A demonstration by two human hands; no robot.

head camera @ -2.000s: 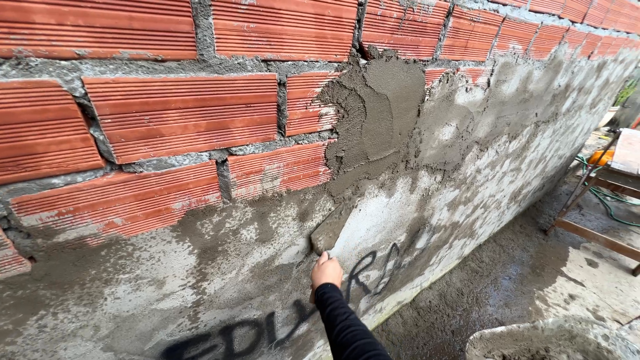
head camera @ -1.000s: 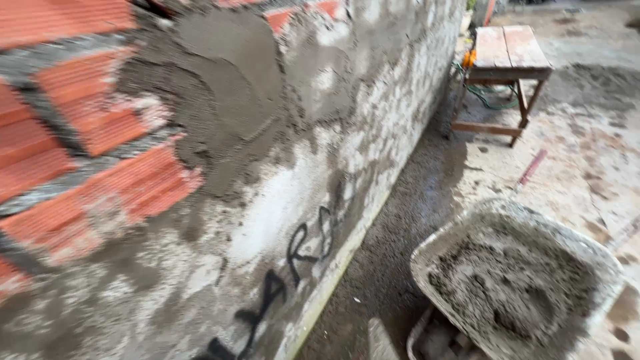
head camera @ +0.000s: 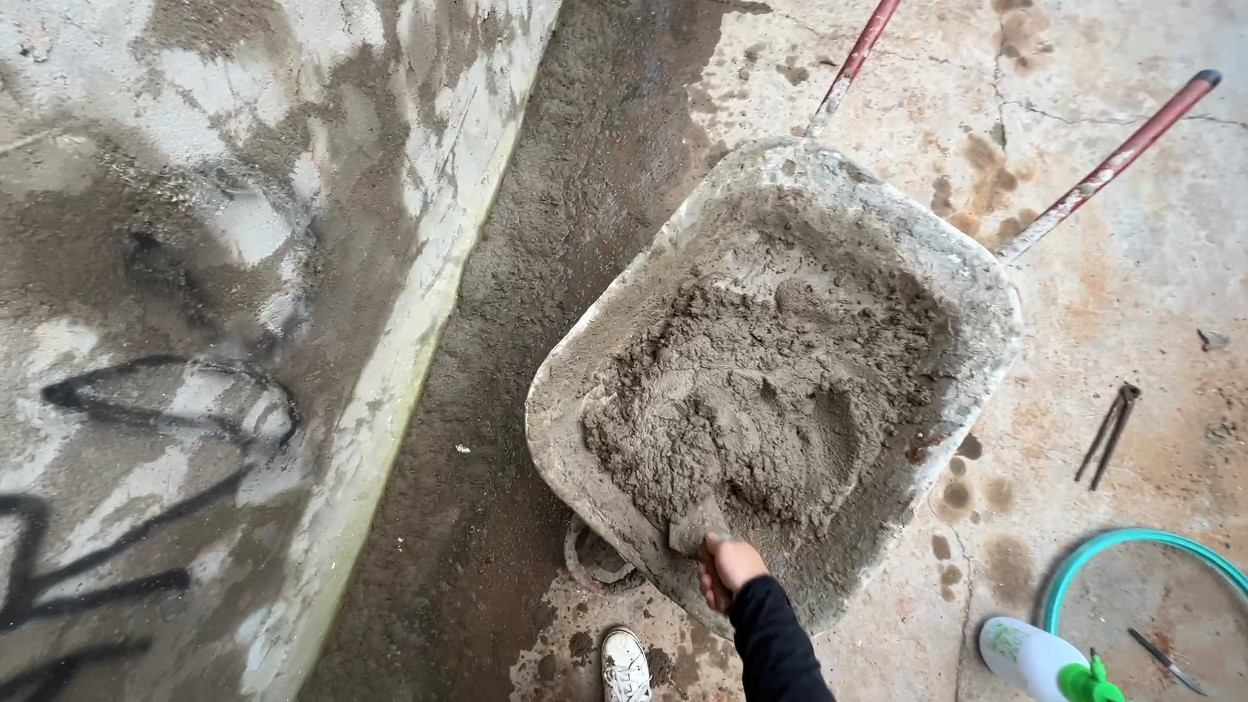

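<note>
My right hand [head camera: 729, 573], in a dark sleeve, grips a trowel by its handle. The trowel's blade [head camera: 697, 526] rests against the wet mortar [head camera: 741, 390] at the near side of the wheelbarrow tray [head camera: 975, 283], its tip partly hidden in the mix. The mortar lies heaped and uneven, with hollows in its surface. My left hand is out of view. The lower part of a patchily plastered wall [head camera: 341, 127], with black painted writing, stands to the left.
Two red wheelbarrow handles [head camera: 1121, 161] point up and right. Pincers [head camera: 1110, 434], a teal hose [head camera: 1121, 536], a white spray bottle with a green top [head camera: 1024, 653] and a thin tool [head camera: 1167, 661] lie at right. A white shoe [head camera: 624, 668] is at the bottom.
My right hand was at the wall with the trowel two seconds ago and is now in the wheelbarrow tray. The view has swung down and right from the brick wall.
</note>
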